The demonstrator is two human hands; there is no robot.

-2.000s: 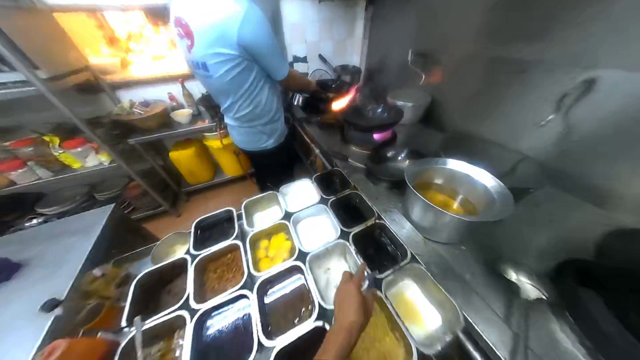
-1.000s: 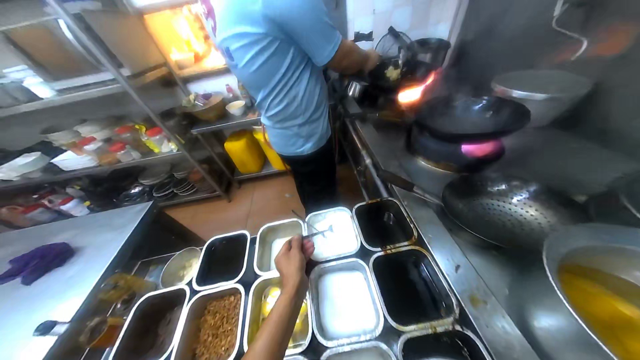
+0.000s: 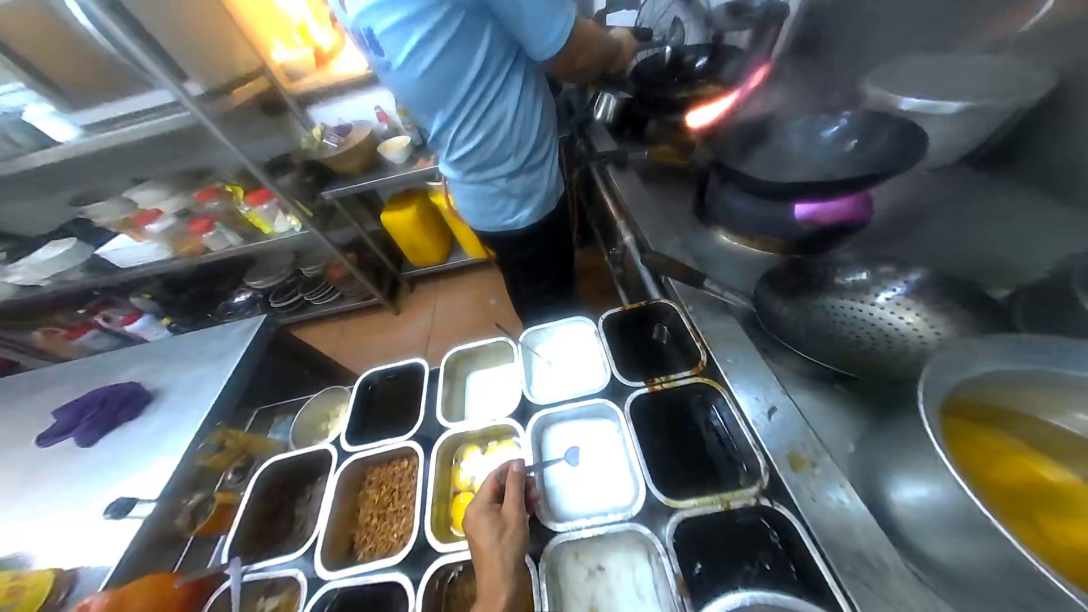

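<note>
My right hand (image 3: 500, 520) reaches up from the bottom edge, closed on the handle of a small metal spoon (image 3: 557, 463). The spoon's bowl is over a metal tray of white powder (image 3: 588, 493). Under and beside the hand is a tray of egg yolks (image 3: 463, 484) in liquid. To its left sits a tray of brown crushed topping (image 3: 387, 510). Another spoon (image 3: 534, 353) rests in a second tray of white powder (image 3: 565, 378) farther back. Trays of dark sauce (image 3: 697, 446) line the right side. My left hand is out of view.
A person in a blue shirt (image 3: 501, 119) works at a wok (image 3: 688, 72) beside flames. On the right stand another wok (image 3: 816, 153), a perforated metal ladle (image 3: 875, 314) and a large pot of yellow oil (image 3: 1020, 476). A purple cloth (image 3: 93, 414) lies on the left counter.
My right hand was at the farther trays a second ago; now it is over the nearer ones, with a spoon. Another spoon was at the far white tray then too.
</note>
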